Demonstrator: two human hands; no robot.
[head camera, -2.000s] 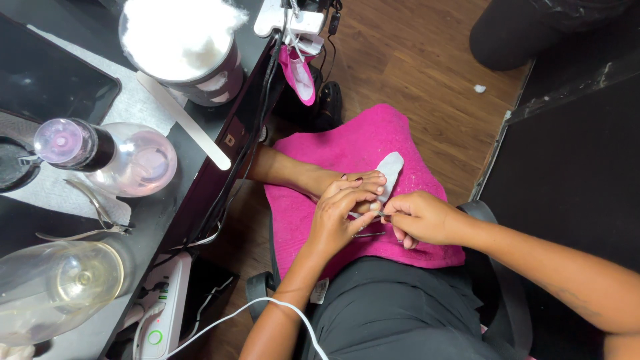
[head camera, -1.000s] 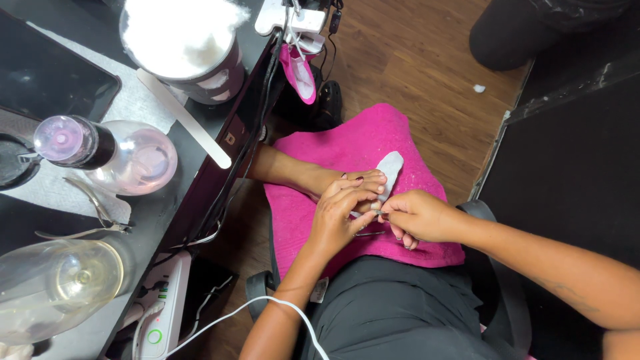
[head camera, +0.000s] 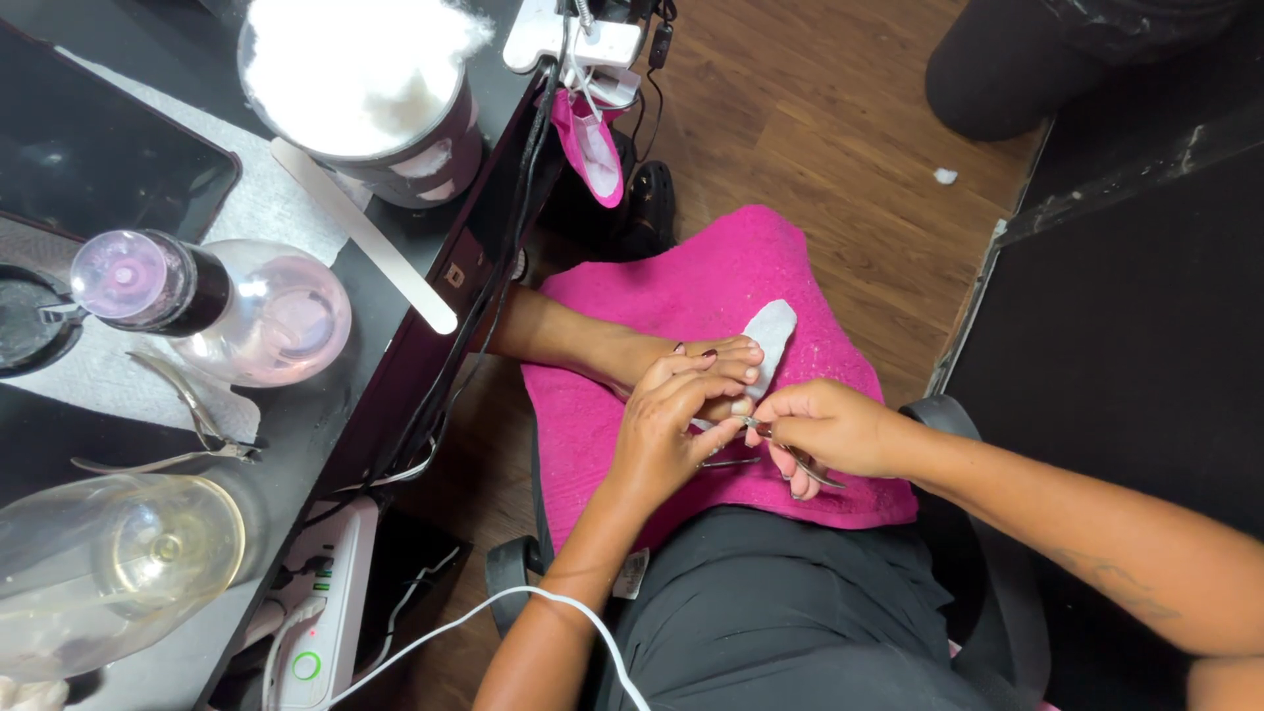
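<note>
Another person's bare foot rests on a pink towel over my lap. My left hand lies over the toes, its fingertips gripping the big toe beside the nail. In my right hand is a pair of metal cuticle nippers, with the jaws at the big toe's nail edge. Whether the jaws touch skin is too small to tell. A white pad lies under the toes. Another thin metal tool lies on the towel, partly hidden below my left hand.
On the dark table at left are a tub of cotton, a white nail file, a pump bottle, a second pair of nippers and a clear bottle. A white cable crosses my left forearm. A dark bin stands at upper right.
My right hand has turned slightly, and the handles of the nippers now show below its palm. My left hand stays at the toes.
</note>
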